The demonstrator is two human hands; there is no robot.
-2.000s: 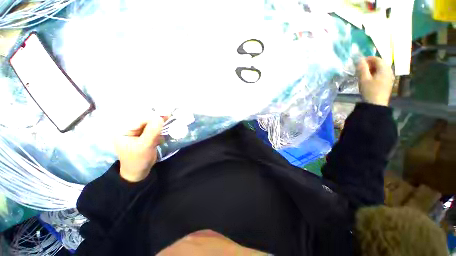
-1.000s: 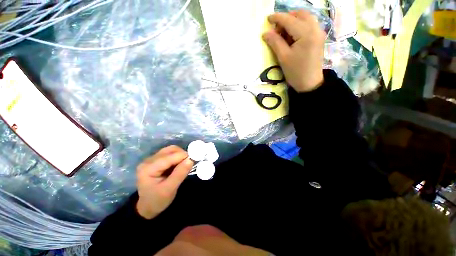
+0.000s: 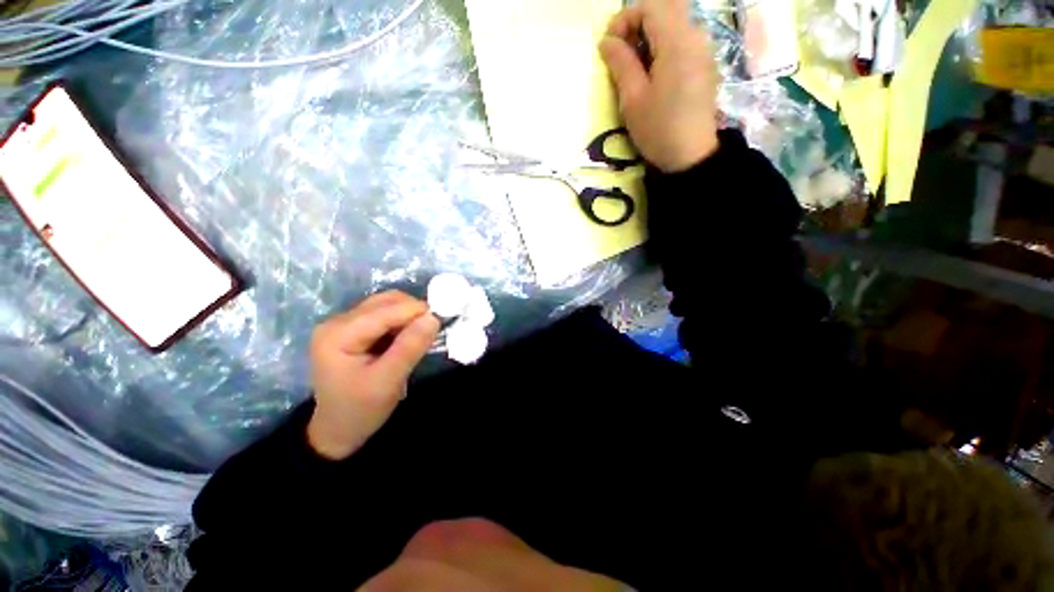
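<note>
My left hand (image 3: 368, 361) pinches a small cluster of round white pads (image 3: 465, 315) by their thin leads, in front of the black jacket. My right hand (image 3: 670, 87) is over the top of the pale yellow backing paper (image 3: 549, 104), thumb and index finger bent towards each other; whether it holds a piece of the paper cannot be told. Black-handled scissors (image 3: 566, 178) lie on the paper below my right hand, blades pointing left and slightly apart.
A lit smartphone (image 3: 121, 226) lies at the left on clear plastic film (image 3: 312, 174). Bundles of white-grey cables (image 3: 87, 468) lie at lower left and upper left. Yellow paper strips (image 3: 890, 127) hang at upper right. A blue tray (image 3: 662, 341) shows partly beside the jacket.
Since two seconds ago my right hand has moved from the far right to over the yellow paper. My left hand still holds the white pads. The overexposed view has cleared, showing the paper and scissor blades.
</note>
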